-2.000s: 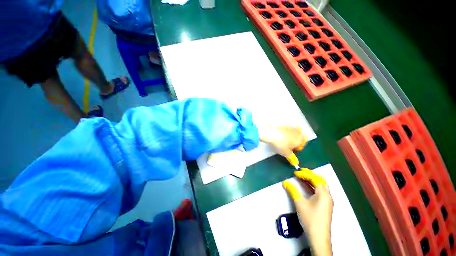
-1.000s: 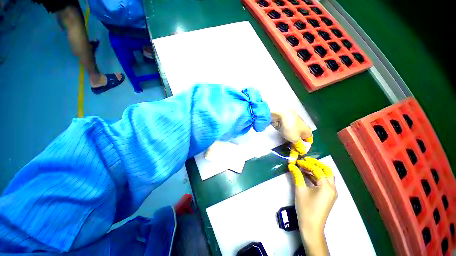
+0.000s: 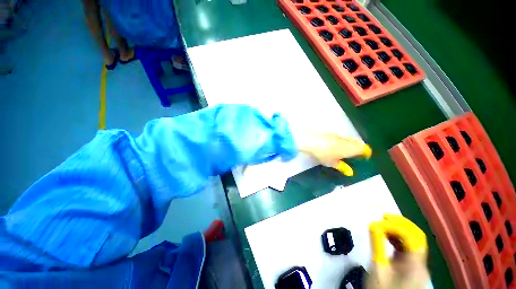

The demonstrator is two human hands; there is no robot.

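My left hand (image 3: 336, 151), in a blue sleeve with yellow finger cots, is over the green gap at the edge of the far white sheet (image 3: 271, 79). Its fingers are apart and nothing shows in them. My right hand (image 3: 399, 251) is blurred over the right part of the near white mat (image 3: 294, 231), its yellow-tipped fingers curled; whether they hold anything cannot be told. A black octagonal watch-like unit (image 3: 338, 241) lies left of it. Another unit (image 3: 294, 279) is cut off by the bottom edge, and a third (image 3: 355, 278) is partly covered by my right hand.
An orange-red foam tray (image 3: 362, 101) with black units lies at the far right. Stacked trays (image 3: 416, 189) stand nearer on the right. A metal rail (image 3: 444, 99) runs behind. A person in blue (image 3: 141, 22) is near a blue stool (image 3: 164, 93) at the upper left.
My hands were together at the fingertips over the green gap. They are now apart: my right hand has moved down and right over the near mat, and my left hand's fingers have spread.
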